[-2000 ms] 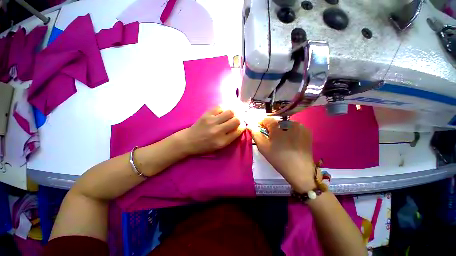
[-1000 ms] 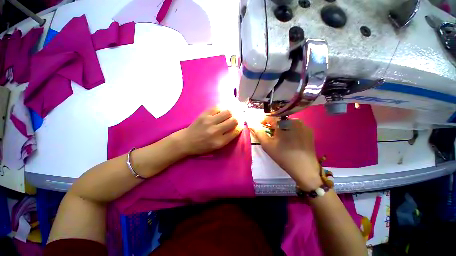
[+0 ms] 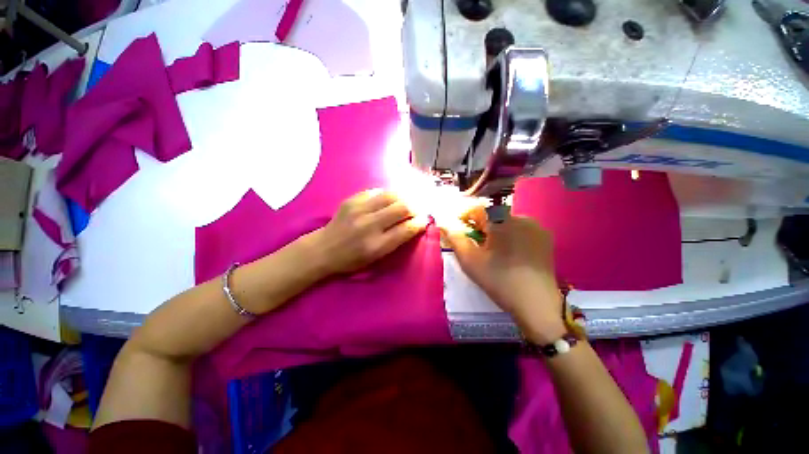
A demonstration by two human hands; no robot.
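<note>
A large magenta garment panel (image 3: 355, 301) lies on the white table and hangs over its front edge. My left hand (image 3: 373, 232) presses and pinches the panel's edge just left of the needle area. My right hand (image 3: 510, 257) is at the same edge from the right, fingertips close to the left ones. Green thread snips (image 3: 476, 236) show in part under my right fingers. The white lockstitch machine head (image 3: 585, 89) stands above. Lamp glare hides the presser foot, needle and fingertips. Another magenta piece (image 3: 603, 235) lies right of my right hand, partly under the machine arm.
Magenta cut pieces (image 3: 124, 124) lie heaped at the left of the table. A pale curved piece (image 3: 333, 40) lies at the back. The ruler-marked front edge (image 3: 483, 328) runs before me. Magenta cloth (image 3: 541, 399) is low at right, and a blue crate (image 3: 257, 412) is below the table.
The view has shifted slightly, so the machine head appears further left and higher. Both hands stay at the same cloth edge, with little visible movement.
</note>
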